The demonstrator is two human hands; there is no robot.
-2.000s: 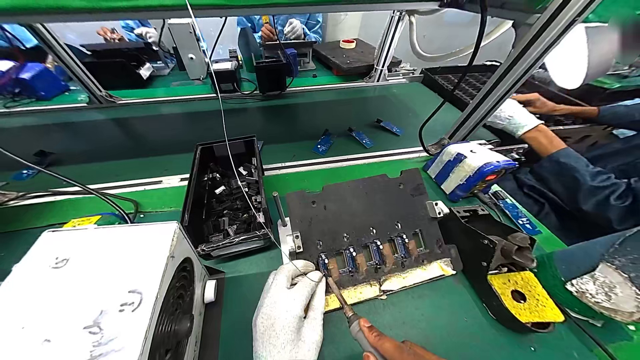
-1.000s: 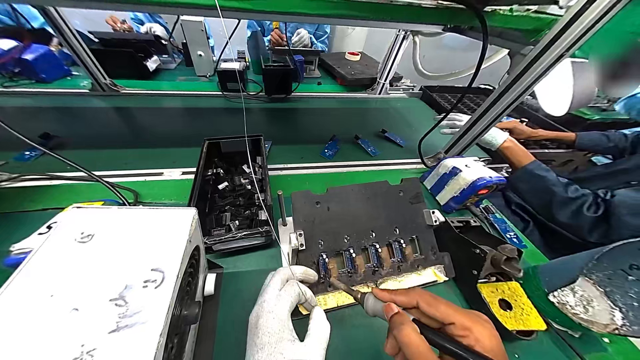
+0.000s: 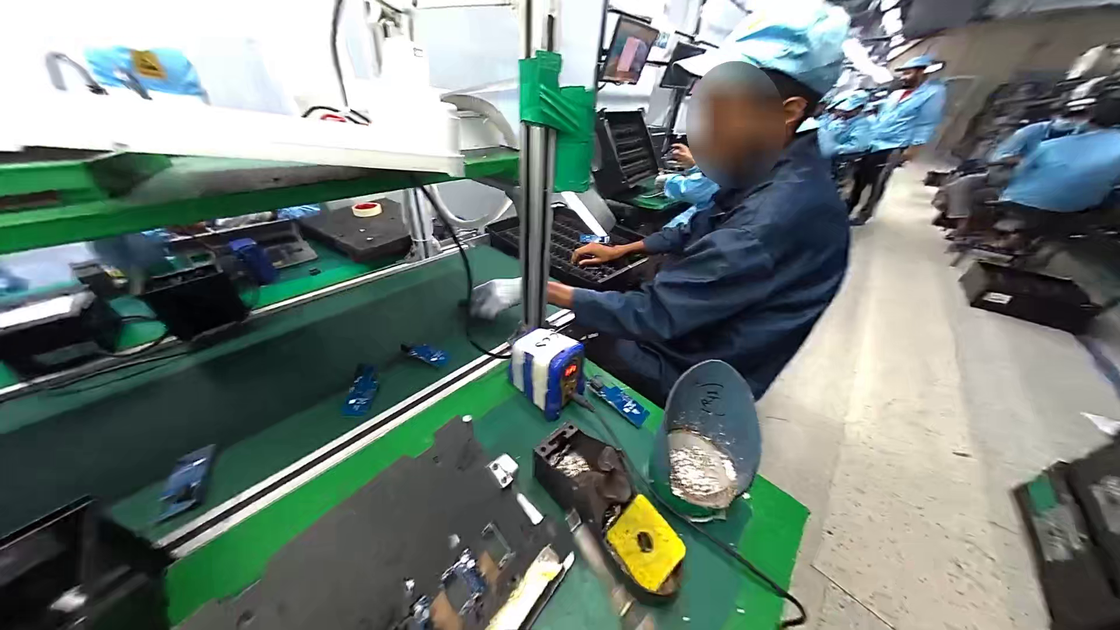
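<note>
Neither my left hand nor my right hand can be made out. A dark fixture plate lies at the bottom centre, tilted in view, with small blue circuit boards in its lower part and a yellowed strip along the near edge. Right of it stands a black soldering iron stand with a yellow sponge. A blurred, slender shape crosses the bench beside the stand; what it is cannot be told. Behind the stand sits a blue-and-white soldering station with a lit display.
A cut-open container holds silvery residue at the bench's right corner. A cable runs past it. Blue circuit boards lie in the green channel behind the bench. A black bin is at lower left. A co-worker reaches towards the channel beside a metal post.
The view has swung far to the right. My gloved left hand and my right hand with the soldering iron, both at the fixture plate before, no longer show clearly.
</note>
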